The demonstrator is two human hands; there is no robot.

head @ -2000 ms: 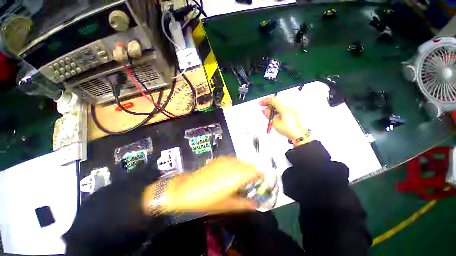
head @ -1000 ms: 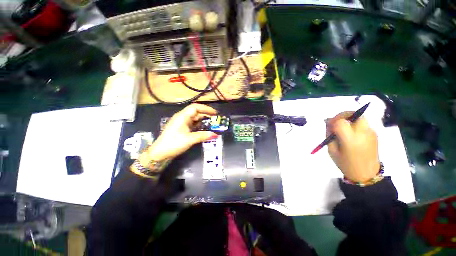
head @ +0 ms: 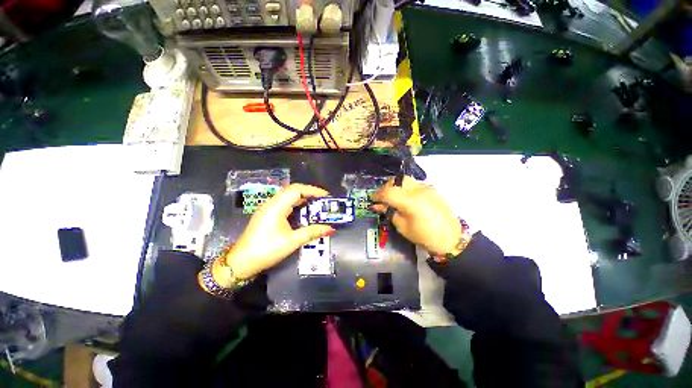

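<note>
My left hand (head: 277,231) holds a small power-supply board (head: 331,211) by its edges over the black fixture panel (head: 205,292). The board lies between the two green contact boards, left one (head: 259,200) and right one (head: 363,201). My right hand (head: 418,215) is at the right contact board, holding the slim red and black tool (head: 383,234), its red end pointing down toward me. The fingers partly hide the tool and the right contact board. A white socket strip (head: 316,256) lies below the held board.
A grey instrument (head: 273,67) with red and black leads stands behind the panel. A white plug adapter (head: 190,220) sits on the panel's left. White sheets lie left (head: 72,182) and right (head: 493,220); a black rectangle (head: 73,244) lies on the left one. A fan (head: 679,193) stands far right.
My right hand has moved left from the right sheet to the panel with the tool. My left hand still holds the board, now slightly lower in view. The camera view has shifted.
</note>
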